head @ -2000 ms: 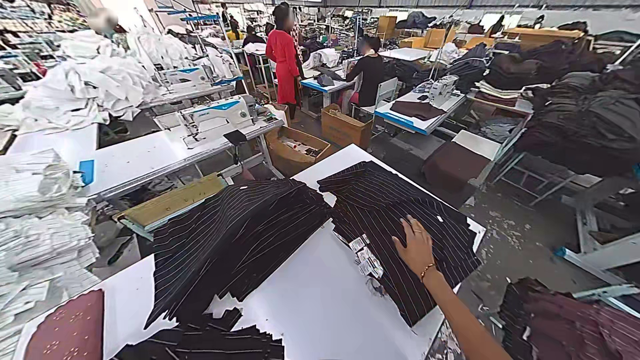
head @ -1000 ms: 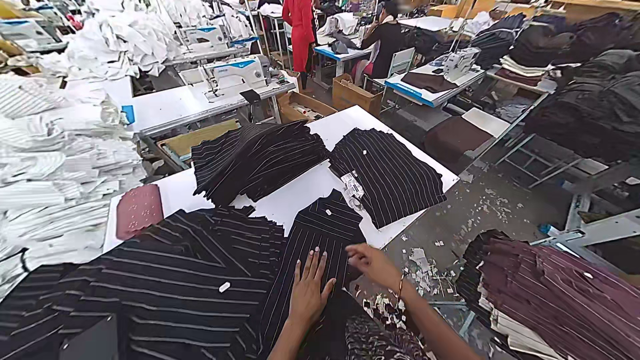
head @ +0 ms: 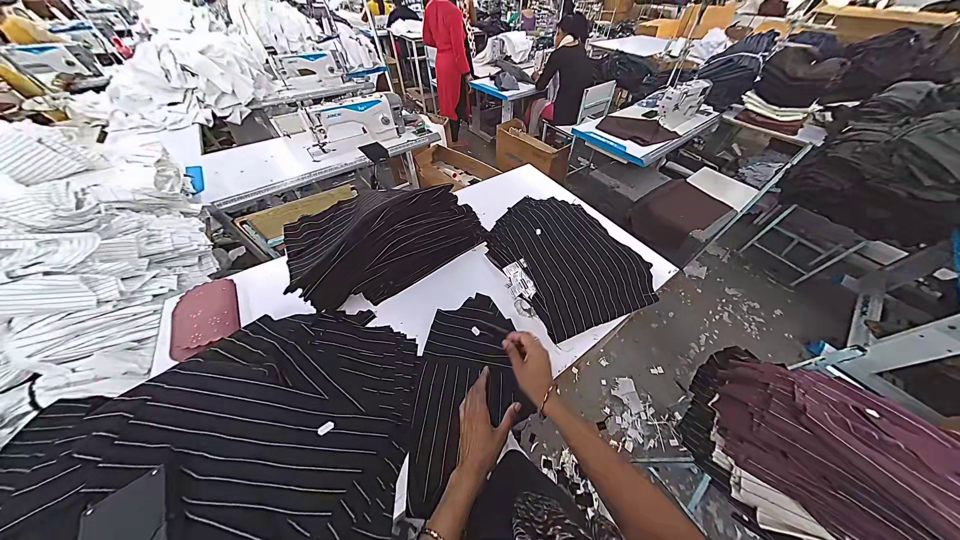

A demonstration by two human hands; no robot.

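A dark pinstriped fabric piece [head: 442,390] lies at the near edge of a white table [head: 262,292]. My left hand [head: 484,424] rests at its right side, thumb apart from the fingers. Just above and to the right, my right hand [head: 529,364] has its thumb and fingertips pinched together at the piece's right edge; whether cloth is between them is hard to tell. A large stack of pinstriped pieces [head: 262,427] is to the left. Farther back lie a folded pinstriped bundle [head: 375,240] and another pinstriped stack [head: 577,262] with small printed labels [head: 519,279] on its edge.
White striped cloth [head: 97,262] is heaped at the left, near a maroon patterned pad [head: 204,319]. Beyond the table are a sewing machine [head: 352,120], cardboard boxes [head: 529,150] and a person in red [head: 446,56]. Maroon striped pieces [head: 840,442] hang at the lower right.
My right hand has left the stack at the right, where it lay two seconds ago. My left hand has come into view, and since one second ago it has turned from flat on the cloth to its side.
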